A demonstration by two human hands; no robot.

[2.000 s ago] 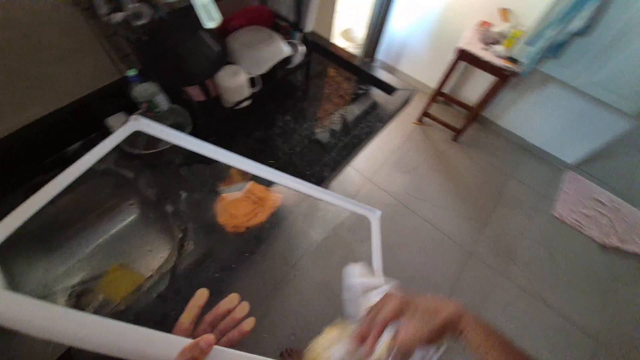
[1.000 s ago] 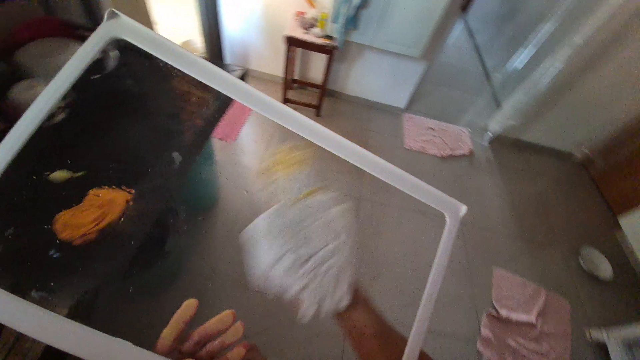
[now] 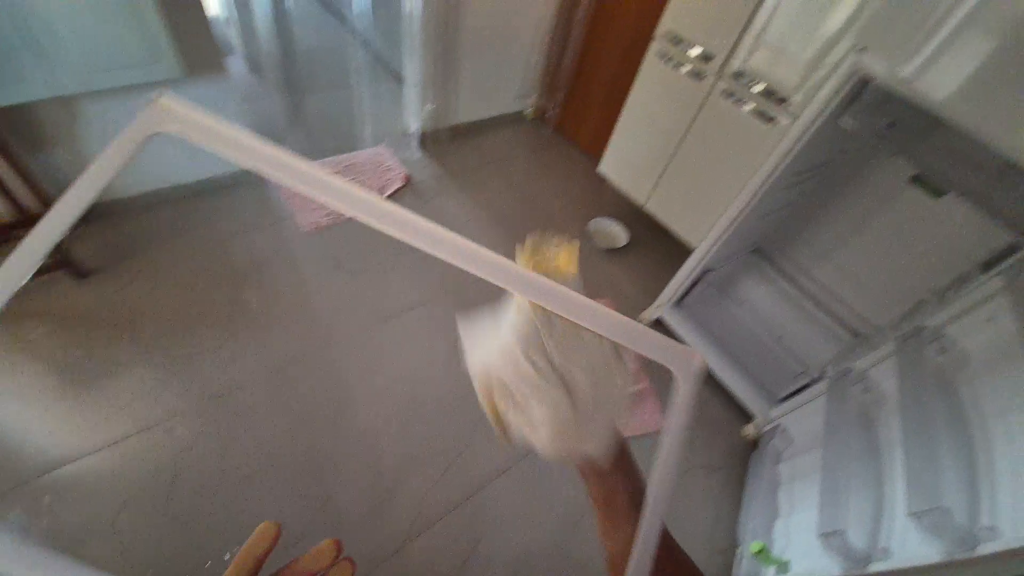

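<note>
A clear glass shelf with a white frame (image 3: 384, 216) spans much of the view, and the floor shows through it. At the bottom left, the fingertips of my left hand (image 3: 292, 552) show through the pane; they support it from beneath, the palm out of view. A white cloth with yellow parts (image 3: 552, 376) covers my right hand (image 3: 604, 456), whose forearm shows below it behind the pane. The cloth lies close to or against the far side of the pane and is blurred; the fingers are hidden in it.
An open refrigerator (image 3: 840, 232) with door bins (image 3: 856, 456) stands at the right, beside pale cabinets (image 3: 680, 104). On the tiled floor are a pink mat (image 3: 344, 188), a second pink cloth (image 3: 642, 404) and a white bowl (image 3: 608, 233). Part of a wooden stool (image 3: 24, 200) is at the left.
The view has swung right, from the dark counter and sink to the refrigerator. The framed pane has come along with my left hand. My right hand and the cloth are now behind the pane.
</note>
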